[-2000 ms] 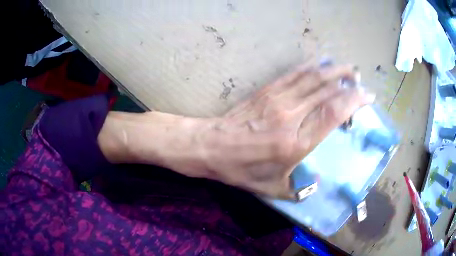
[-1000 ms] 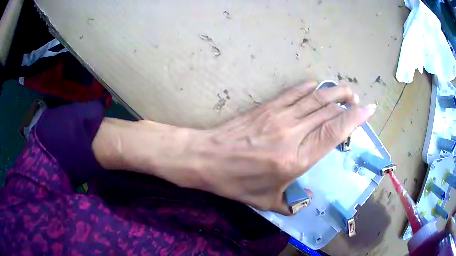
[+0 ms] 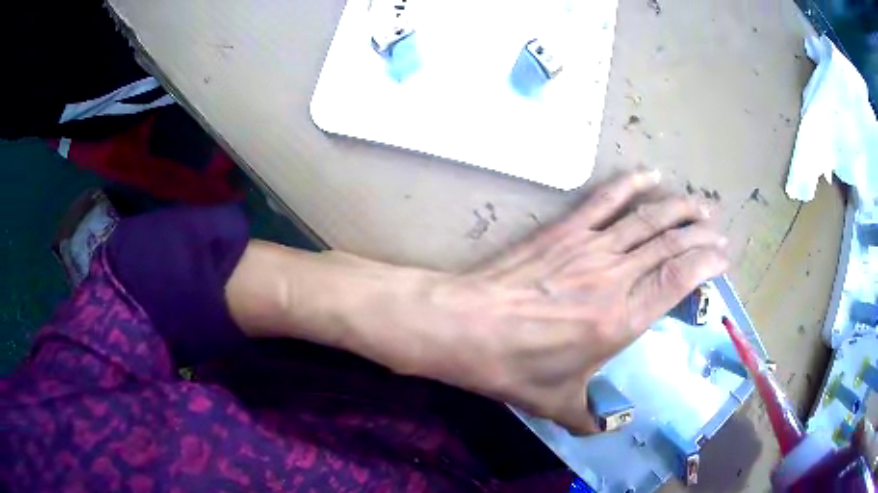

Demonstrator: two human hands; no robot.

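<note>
My left hand (image 3: 568,298) lies over a pale blue square plastic plate (image 3: 626,462) and holds it on the bench, thumb beside a post (image 3: 611,404). More posts stand up near the fingertips (image 3: 700,303) and at the lower edge (image 3: 685,460). The hand hides the plate's far left part. A long red nozzle (image 3: 761,380) on a whitish cap reaches in from the lower right. Its tip is over the plate, close to the post by my fingertips; contact cannot be told. The bottle (image 3: 818,472) is cut off by the frame edge. My right hand cannot be made out.
Another white plate (image 3: 462,116) with posts lies beyond my left hand, cut off by the top edge. A white cloth (image 3: 833,125) lies at the upper right. More plates with posts (image 3: 847,376) line the right edge. A dark stain (image 3: 736,453) and debris mark the bench.
A white plate has come into view at the top. The nozzle tip has moved from the right-hand post to near the post by my fingertips. My left hand stays on the plate.
</note>
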